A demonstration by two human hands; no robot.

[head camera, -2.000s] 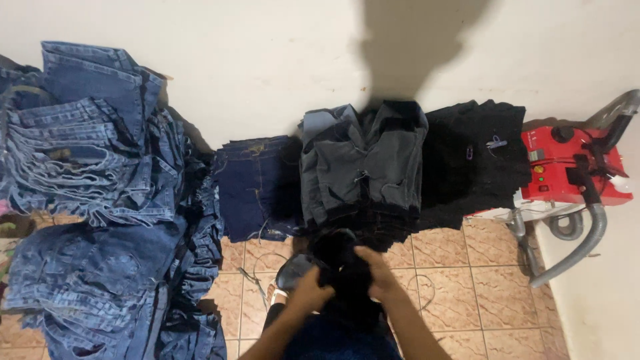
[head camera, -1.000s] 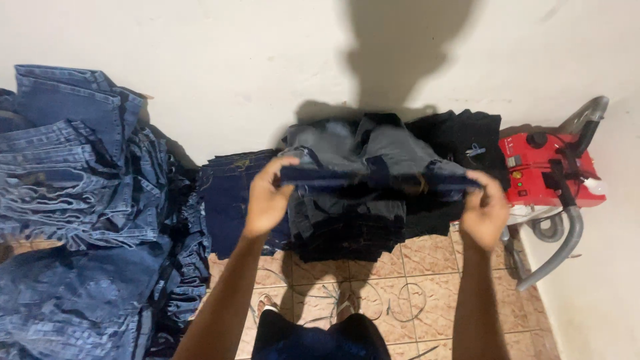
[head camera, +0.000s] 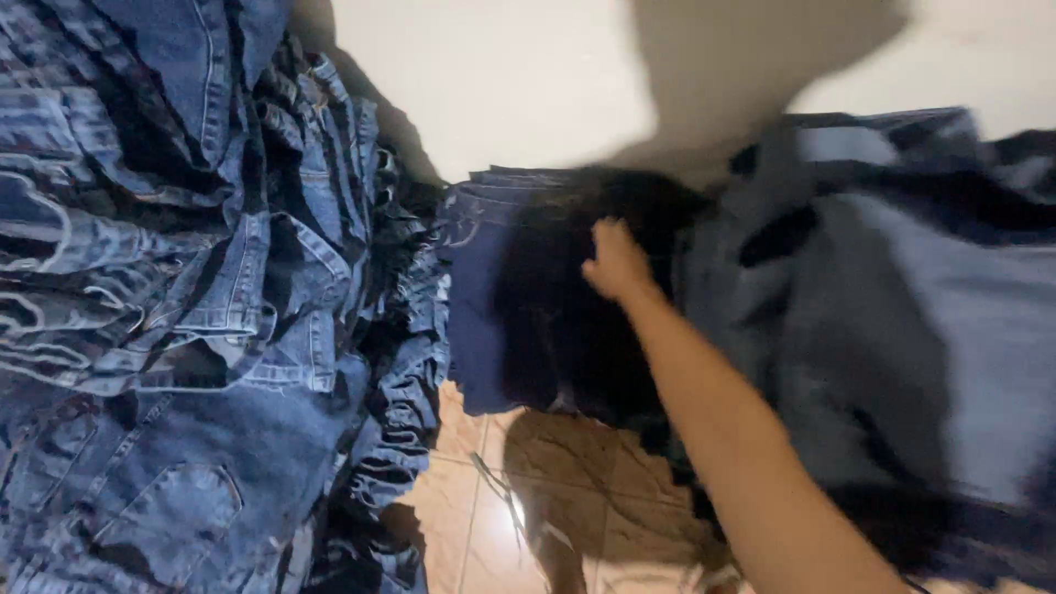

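My right hand (head camera: 617, 257) reaches in from the lower right, over a stack of folded dark blue denim garments (head camera: 478, 297) against the wall. Its fingers are bent at the upper part of the stack; deep shadow and blur hide whether they grip any cloth. Just right of that stack lie grey and black garments (head camera: 899, 280), piled with a lighter patch on top. My left hand is out of view.
A tall, loose heap of washed blue jeans (head camera: 190, 280) fills the left side. Behind the stacks rises a pale wall (head camera: 495, 74). Below them, thin strips or cords (head camera: 499, 487) lie on the tiled floor (head camera: 462, 462).
A second ago both hands held a dark blue garment stretched over the grey pile. Now my right hand is at the dark blue stack, and my left hand has left view. The view has moved left.
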